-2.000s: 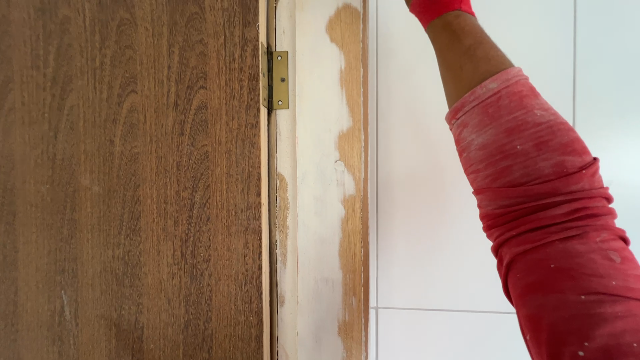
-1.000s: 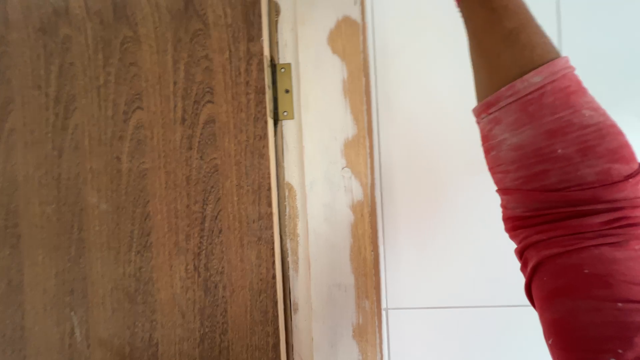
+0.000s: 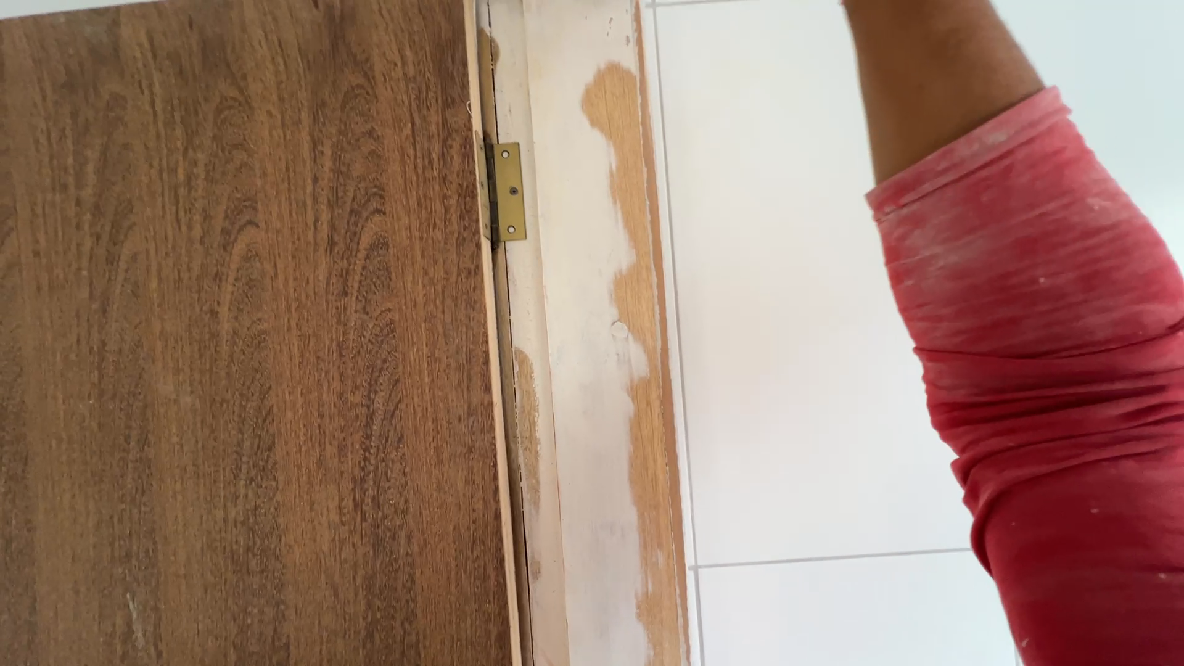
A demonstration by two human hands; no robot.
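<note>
A raised arm in a dusty red sleeve (image 3: 1027, 305) comes in from the lower right, its bare forearm running past the top edge. The hand on that arm is out of view, so what it holds or touches is hidden. My other hand does not show either. Left of the arm stands a wooden door frame (image 3: 583, 370) with whitish coating and bare, light brown wood patches (image 3: 652, 444) along its right side. A brass butt hinge (image 3: 508, 191) joins it to a brown wood-grain door (image 3: 250, 351).
White wall tiles (image 3: 795, 324) with grey joints lie right of the frame, behind the arm. The door's pale edge (image 3: 504, 416) runs beside a narrow dark gap at the frame. A bit of white surface shows above the door's top edge.
The red glove or cuff seen at the wrist two seconds ago has gone past the top edge. The view has shifted and tilted, and the door's top edge now shows.
</note>
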